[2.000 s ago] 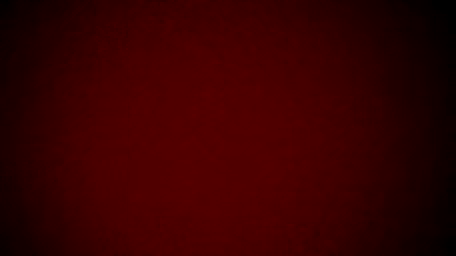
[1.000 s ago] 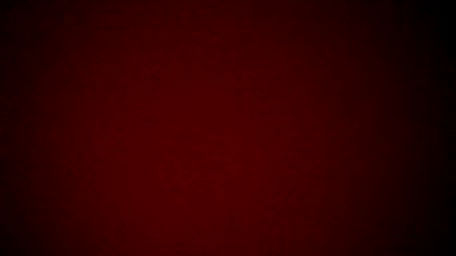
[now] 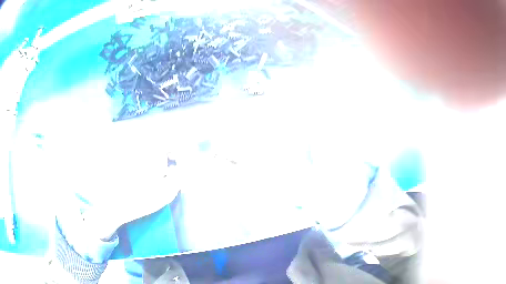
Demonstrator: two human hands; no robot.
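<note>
The view is heavily overexposed, so most shapes are washed out to white. My left hand (image 3: 130, 191) is a white shape over the bench at lower left, with a band at the wrist. My right hand (image 3: 341, 191) is a faint white shape at lower right, beside a pale sleeve. Their fingers and anything in them cannot be made out. A pile of small black connector housings (image 3: 172, 66) with pale marks lies at the back. Faint small dark marks show between the hands, too washed out to name.
A large blurred reddish shape like a fingertip (image 3: 460, 50) is very close to the lens at upper right; whose it is cannot be told. The bench (image 3: 66, 66) looks cyan and its pale rim curves along the left. Clothing shows at the bottom.
Both earlier frames are dark red with nothing visible. Now the lens is mostly uncovered, and the bench, housing pile and washed-out hands show.
</note>
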